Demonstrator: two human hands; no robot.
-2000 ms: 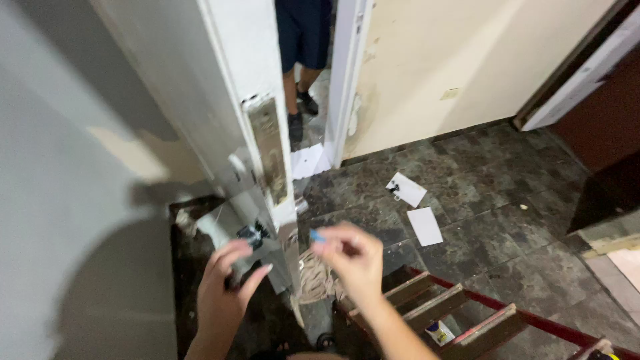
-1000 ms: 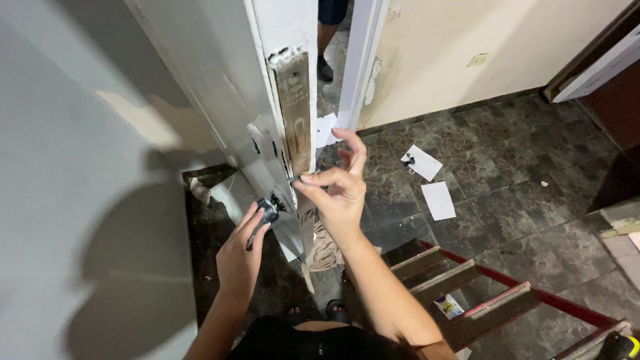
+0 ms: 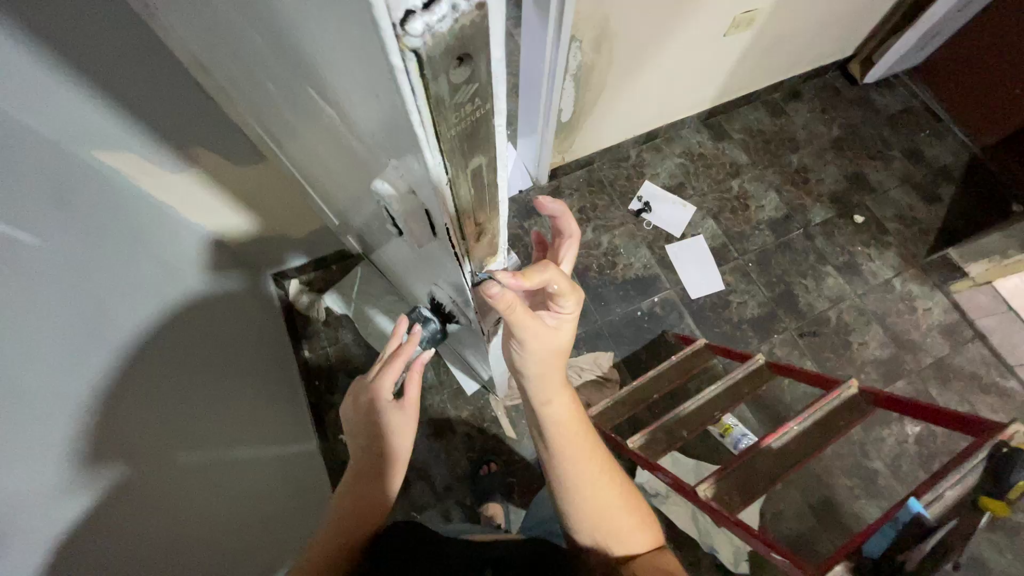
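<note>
My left hand (image 3: 392, 380) grips a round black lock part (image 3: 428, 326) at the face of a white door (image 3: 336, 160), beside a black-smeared patch. On the door's edge, my right hand (image 3: 544, 296) pinches a small dark piece (image 3: 482, 278) between thumb and forefinger, just below the worn metal faceplate (image 3: 462, 136) of a Cisa mortise lock. The other fingers of that hand are raised. Above my left hand, the door face has a worn patch with slots (image 3: 404, 212).
A red-framed stepladder (image 3: 800, 432) lies at the lower right, with a screwdriver (image 3: 1000, 480) at its end. White papers (image 3: 694, 266) and a beige cloth (image 3: 592, 376) are on the dark tiled floor (image 3: 768, 216). A grey wall (image 3: 160, 360) stands left.
My right hand has moved from beside the door to its edge. My left hand has closed on the black part. The person in the doorway is no longer in view.
</note>
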